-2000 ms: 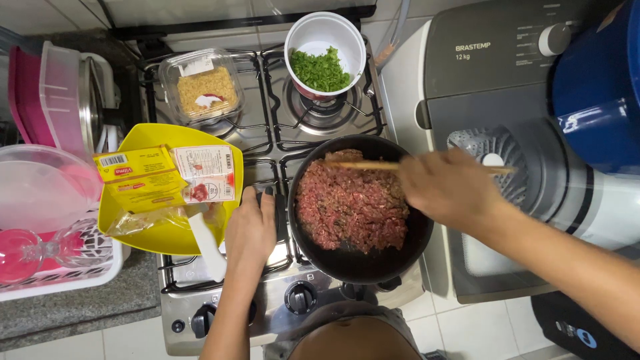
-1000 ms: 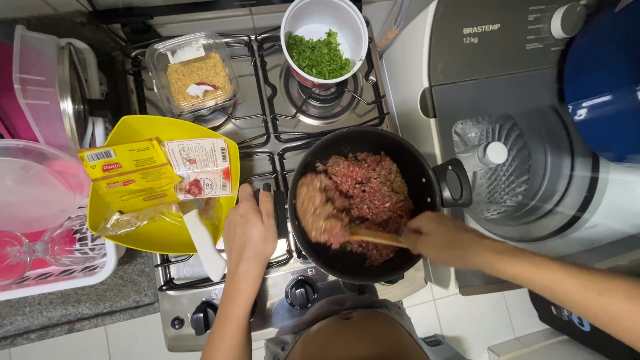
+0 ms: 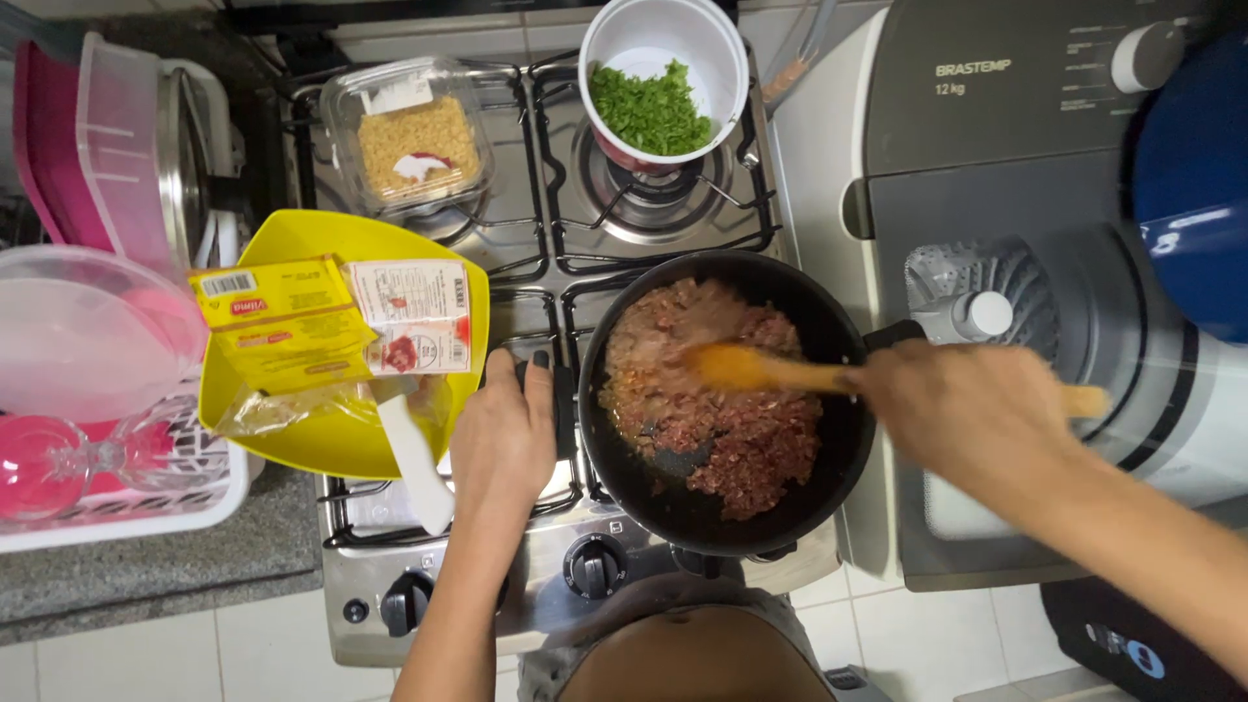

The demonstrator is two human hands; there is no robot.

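Ground meat (image 3: 751, 439), partly browned, lies in a black two-handled pan (image 3: 848, 458) on the front right of the gas stove (image 3: 673, 595). My right hand (image 3: 960, 409) is closed around the shaft of a wooden spoon (image 3: 770, 370), whose blurred bowl is in the meat. At the pan's left side, my left hand (image 3: 507, 419) grips the black side handle (image 3: 564, 409). Chopped green herbs (image 3: 651, 107) sit in a white bowl (image 3: 717, 58) on the back right burner. A clear plastic container (image 3: 341, 146) with yellowish crumbly food (image 3: 414, 141) stands at the back left.
Left of my left hand, a yellow bowl (image 3: 292, 234) holds opened packaging (image 3: 292, 322) and a white-handled utensil (image 3: 414, 458). A white dish rack (image 3: 210, 517) with plastic containers and a glass stands farther left. A washing machine (image 3: 985, 127) and a blue pot (image 3: 1204, 185) are on the right.
The wooden spoon has moved from the pan's top edge to its lower part, then back up to the middle. More of the meat looks brown. My left hand has stayed at the handle.
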